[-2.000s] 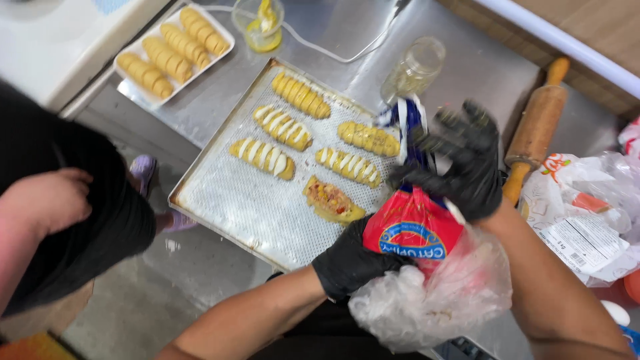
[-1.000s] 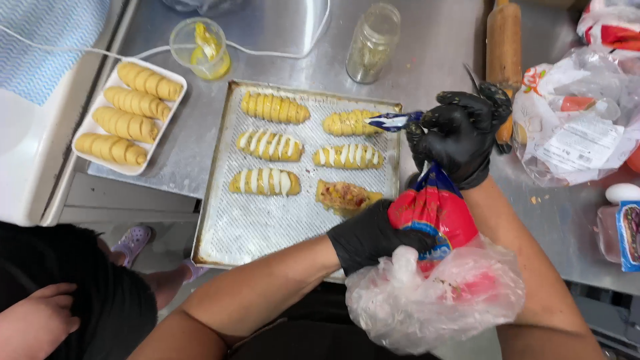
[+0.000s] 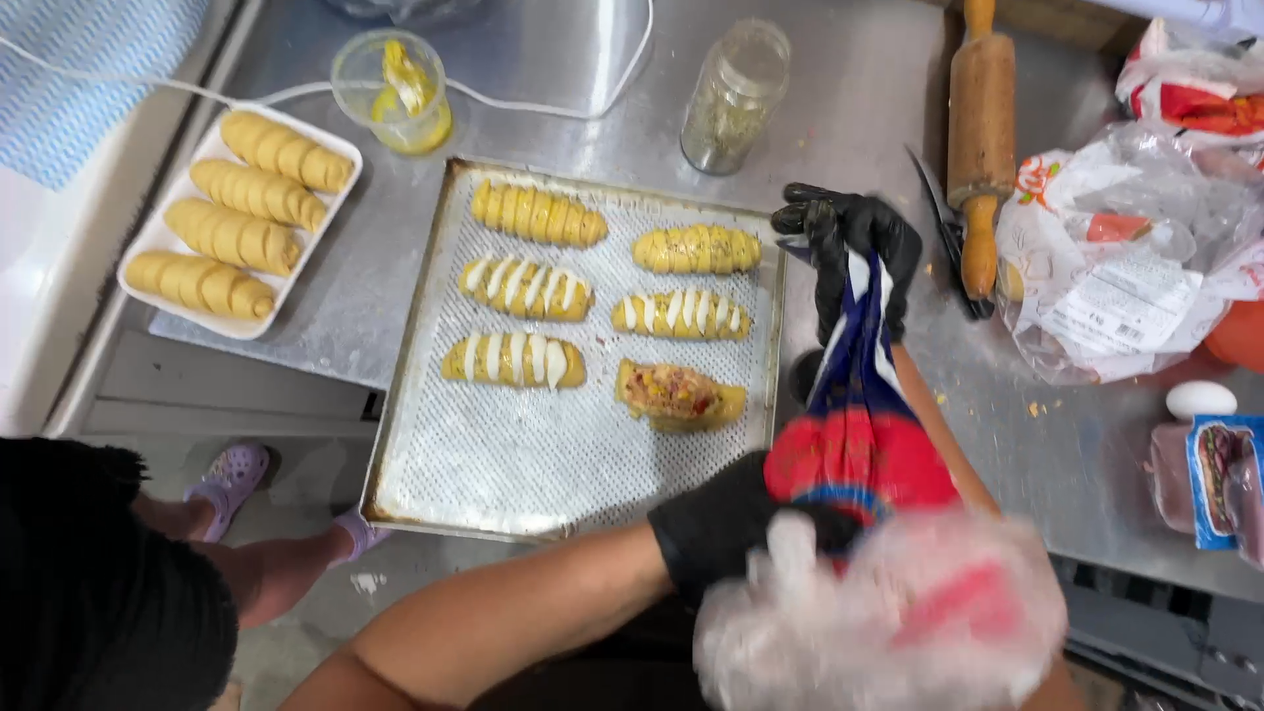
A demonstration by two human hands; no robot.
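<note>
My left hand point(image 3: 726, 528), in a black glove, grips the lower part of a red and blue plastic piping bag point(image 3: 854, 454) with crumpled clear plastic around its wide end. My right hand point(image 3: 854, 242), also gloved in black, pinches the bag's narrow blue end beside the right edge of a perforated metal baking tray point(image 3: 474, 484). Several dough rolls lie on the tray in two columns. White stripes cross some of them, such as the roll at the lower left point(image 3: 513, 359). Nearest the bag is a roll with an exposed chunky filling point(image 3: 681, 395).
A white foam tray point(image 3: 212, 321) of unbaked rolls and a tub of yellow liquid point(image 3: 395, 94) stand left. Behind is a glass jar point(image 3: 736, 94). To the right are a knife point(image 3: 933, 197), a rolling pin point(image 3: 981, 118), plastic bags point(image 3: 1116, 267) and an egg point(image 3: 1201, 399). A person point(image 3: 89, 573) stands at left.
The bag's narrow end, earlier sticking out leftward over the tray's right edge, is now drawn up between the fingers of my right hand. My left hand has stayed on the bag's red part.
</note>
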